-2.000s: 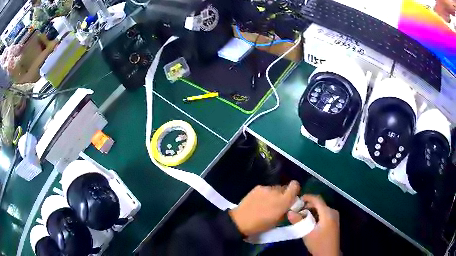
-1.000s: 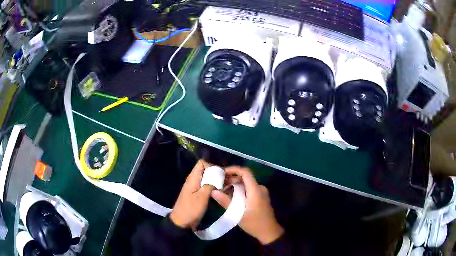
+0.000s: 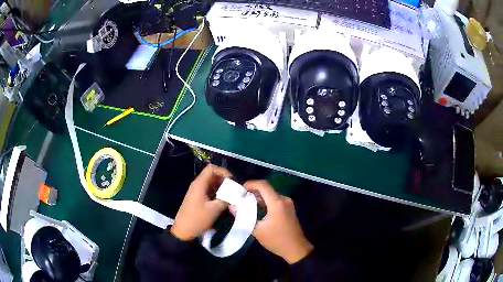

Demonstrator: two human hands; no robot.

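A small white roll (image 3: 231,191) is held between my two hands, over the dark gap in front of the bench edge. My left hand (image 3: 199,205) has its fingers on the roll's left side. My right hand (image 3: 280,220) holds the right side, where the white strip (image 3: 238,234) leaves the roll and loops below the hands. The strip passes behind my left wrist and trails over the left bench, around the outside of a yellow-rimmed tape roll (image 3: 106,173) with small parts in its centre.
Three dome cameras (image 3: 324,88) stand in a row behind the bench edge. A white box with a display (image 3: 460,63) and a dark flat rectangle (image 3: 463,160) are at right. A yellow stick (image 3: 119,117), black mat (image 3: 149,88) and white cable (image 3: 187,88) lie at upper left; another camera (image 3: 55,253) is lower left.
The view has swung right since the oldest frame. The hands have turned the roll, which shows a flat white face now. The loop of strip below has shifted left and hangs narrower than one second ago.
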